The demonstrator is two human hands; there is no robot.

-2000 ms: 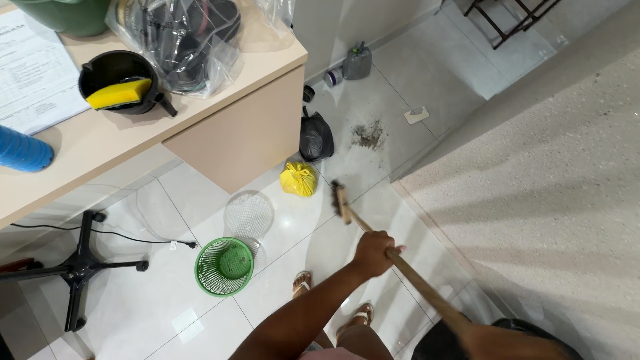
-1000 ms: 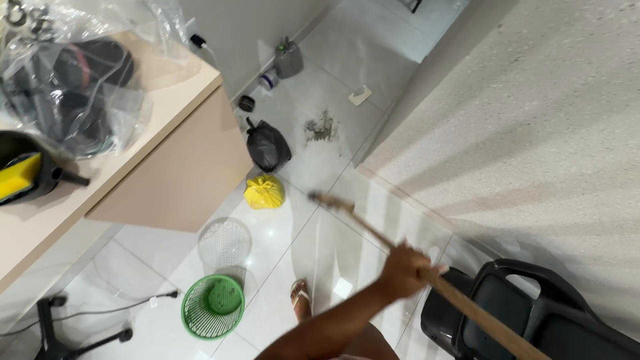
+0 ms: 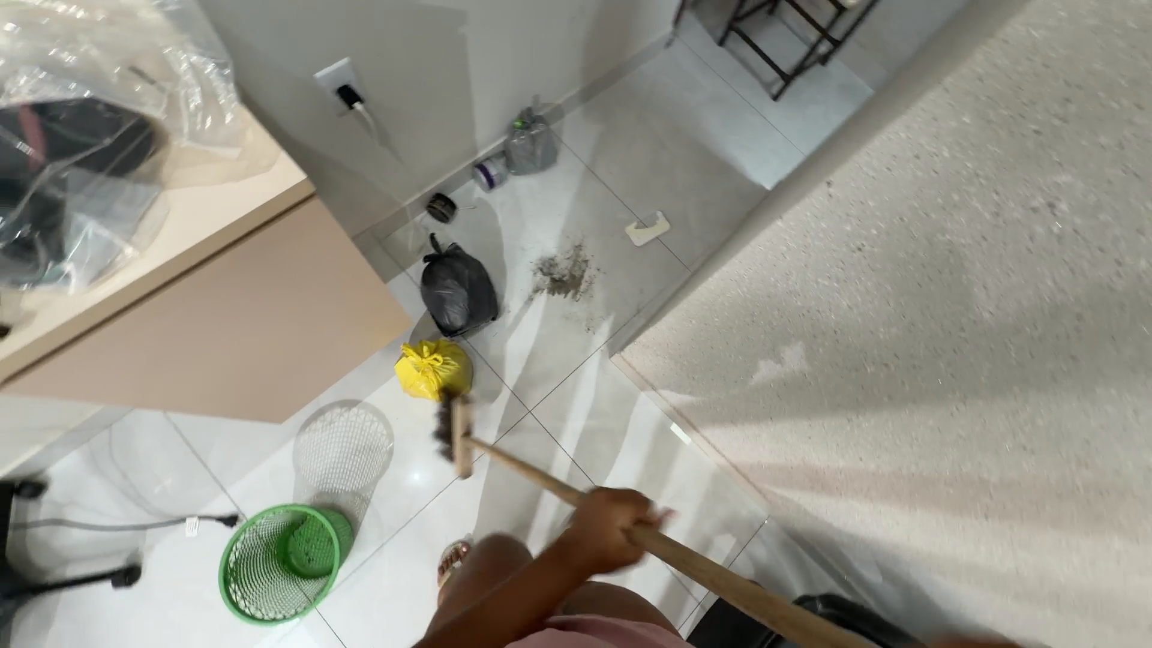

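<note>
One hand (image 3: 612, 531), whose arm comes up from the bottom middle, is closed round the wooden handle of a broom (image 3: 531, 471); I take it for my left hand. The broom's narrow head with dark bristles is beside a tied yellow plastic bag (image 3: 434, 369). A tied black plastic bag (image 3: 459, 290) sits just above the yellow one. To its right a patch of dark dirt (image 3: 564, 272) lies on the tiles. At the bottom right edge a blurred bit of my right hand (image 3: 967, 642) shows at the upper end of the handle; its fingers are hidden.
A green mesh wastebasket (image 3: 286, 564) is at lower left, near chair legs and a cable (image 3: 99, 524). A desk (image 3: 216, 315) fills the left and a speckled wall (image 3: 900, 360) the right. A grey bag (image 3: 531, 148), a jar, a black roll and a white piece (image 3: 648, 229) lie on the floor.
The broom head has moved toward the front of the yellow bag, away from the open floor at its right. The hand still grips the handle. The view has shifted.
</note>
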